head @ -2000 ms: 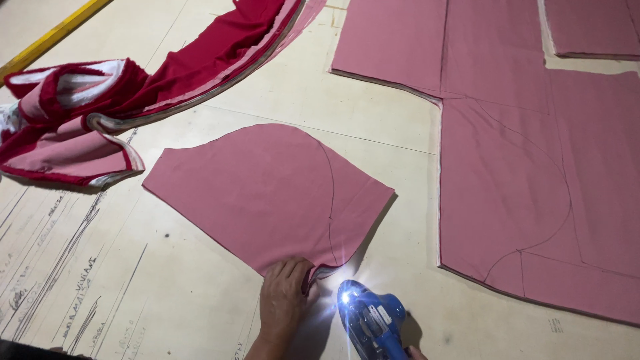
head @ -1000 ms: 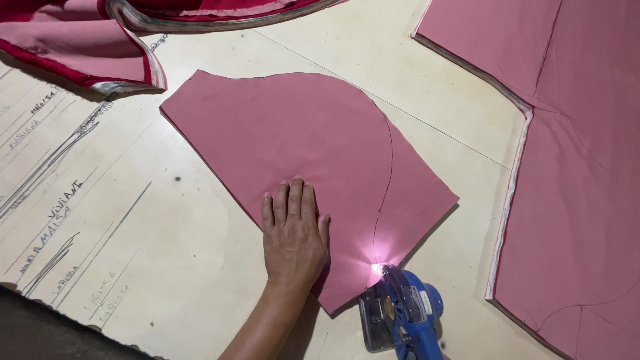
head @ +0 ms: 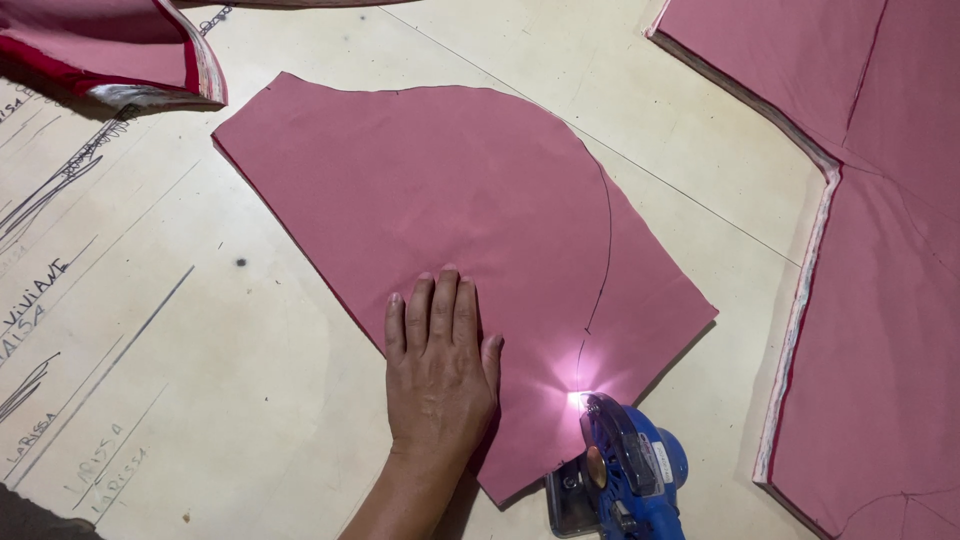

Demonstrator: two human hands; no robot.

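A stack of pink fabric with a curved drawn line lies on the pale table. My left hand presses flat on its lower part, fingers slightly apart, holding nothing in a grip. To the right of that hand, a blue electric rotary fabric cutter meets the fabric's lower edge, its lamp lighting the drawn line. The cutter's rear end runs out of the bottom of the view, and my right hand is not visible.
On the right lies a thick layered stack of pink fabric with drawn lines. Folded pink and red fabric rests at the upper left. The table bears pen lines and handwriting; its torn edge shows at the lower left.
My left hand has gone from gripping the fabric's lower edge to lying flat on it. The cutter has moved from beside the fabric onto its lower edge. The view has shifted.
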